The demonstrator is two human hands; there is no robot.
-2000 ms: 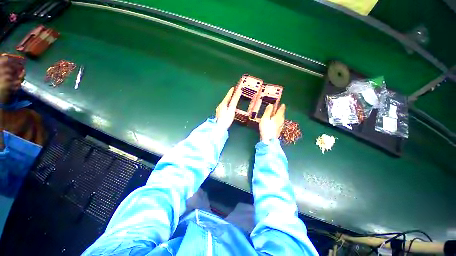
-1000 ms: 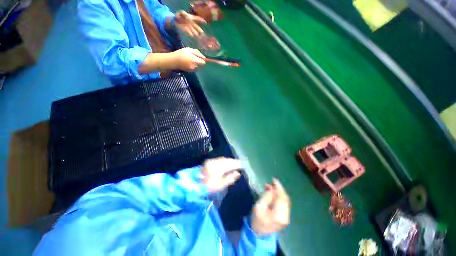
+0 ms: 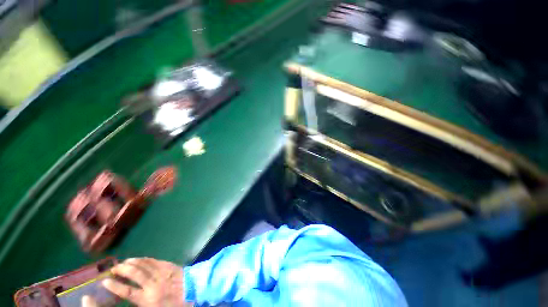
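A rose-gold phone housing with a grey middle and a thin yellow line lies at the lower left, cut off by the picture's bottom edge. My right hand is on its right end, with fingers bent over the edge. Whether the housing touches the bench cannot be told. My left hand is not in view. Paired pink-copper housings stand on the green bench above it, blurred. A copper-coloured pile of small parts is right beside them, and a small cream-white pile lies further off.
A dark mat carries shiny clear bags further along the bench. A wooden-edged frame stands to the right, beside the bench edge. More blurred bags are at the top. A yellow note hangs at upper left.
The view has swung to the right, away from the black trays and the other worker. My right hand now has a housing; my left hand has left the picture.
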